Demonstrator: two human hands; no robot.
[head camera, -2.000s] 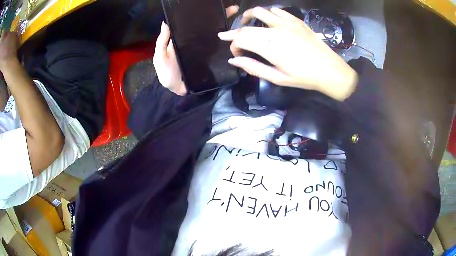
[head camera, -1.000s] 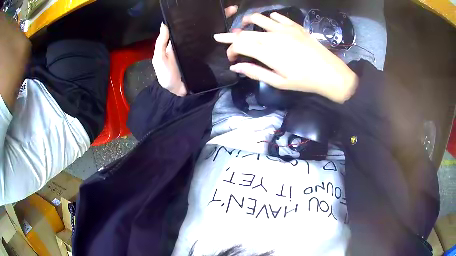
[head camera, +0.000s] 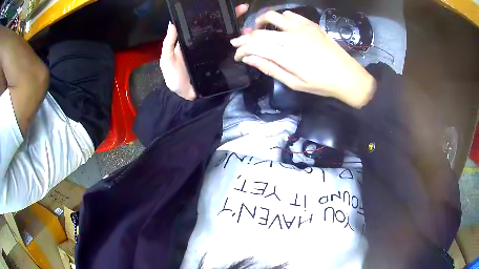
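Note:
My left hand (head camera: 176, 65) holds a black smartphone (head camera: 210, 52) by its edges, with the thumb side at the left and fingertips showing at the right edge. The screen is lit dimly. My right hand (head camera: 307, 58) is bent over the phone's right edge, fingertips at the screen, with nothing seen in it. Several black housings lie on my lap. One unit with a shiny clear face (head camera: 346, 32) is beyond my right hand. Another black unit with thin red wires (head camera: 315, 149) lies against my shirt. Others are partly hidden under my right hand and sleeve.
A person in a white top (head camera: 47, 152) sits at the left, by a red stool (head camera: 123, 100). Cardboard cartons (head camera: 44, 226) stand at the lower left. Yellow-edged table rims (head camera: 58, 17) cross both upper corners.
The phone's screen, dark before, now shows dim content. My right fingertips have shifted slightly and curled more at the screen. The neighbouring person's arm has moved.

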